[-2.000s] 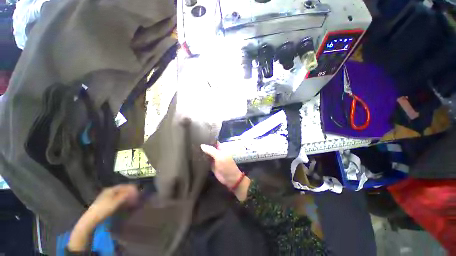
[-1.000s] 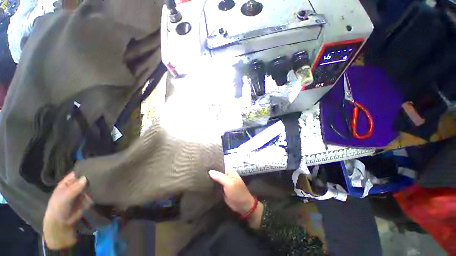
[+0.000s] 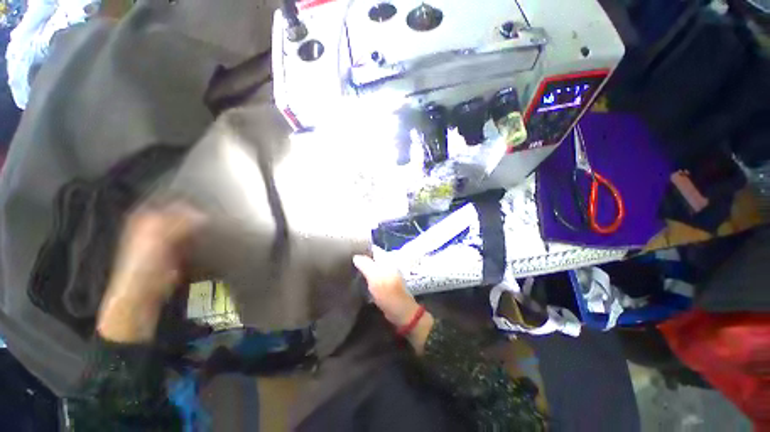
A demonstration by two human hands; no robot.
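Observation:
A grey-brown garment piece (image 3: 279,283) lies over the table's front edge below the overlock machine (image 3: 456,42), its upper part under the glaring white light. My left hand (image 3: 156,253) is blurred and lies at the piece's left side; its fingers are hard to make out. My right hand (image 3: 384,287), with a red band at the wrist, holds the piece's right edge between thumb and fingers. The needle area is washed out by the light. A dark line runs down the cloth near the glare.
A large grey-brown garment pile (image 3: 110,101) covers the left side. Scissors (image 3: 604,202) with red-orange handles lie on a purple cloth (image 3: 658,169). A dark strap (image 3: 491,240) crosses the table edge. A blue bin (image 3: 667,291) with white scraps and a red cloth (image 3: 726,354) are lower right.
My left hand has moved up and right, and the cloth's left part has risen with it towards the light. My right hand has moved slightly up and stays on the cloth's right edge.

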